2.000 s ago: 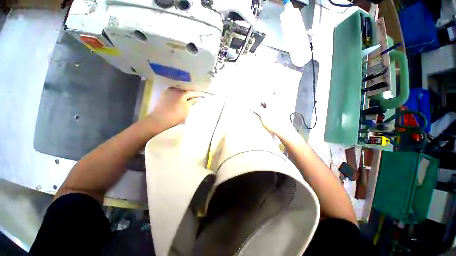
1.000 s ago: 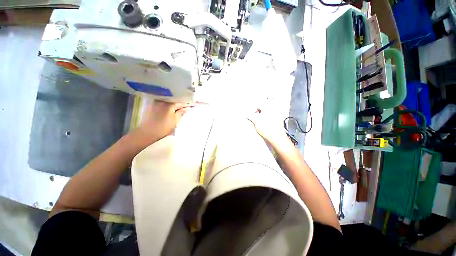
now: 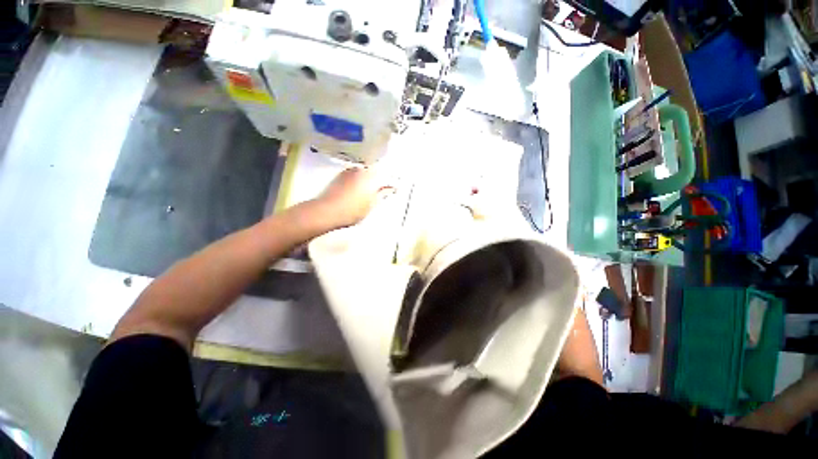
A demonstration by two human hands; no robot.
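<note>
A large beige bag body [image 3: 354, 296] runs from beside the sewing machine head [image 3: 332, 81] toward me, its round opening facing me. Its far part is washed out by bright light near the needle area. My left hand [image 3: 352, 195] grips the bag's left edge, just below the machine head; the fingertips are blurred by glare. My right hand [image 3: 471, 212] is mostly hidden behind the bag and washed out, so its grip cannot be seen. My right forearm shows beside the opening.
A green tool tray [image 3: 592, 161] with handled tools is at the right. A spanner [image 3: 605, 348] and brown blocks lie below it. A green crate [image 3: 726, 345] stands lower right, near another person's forearm [image 3: 787, 403]. A dark grey plate [image 3: 193, 179] is at the left.
The bag's opening has swung up and to the right, and its inside shows more. My left hand has stayed on the edge near the machine. My right hand is now more hidden.
</note>
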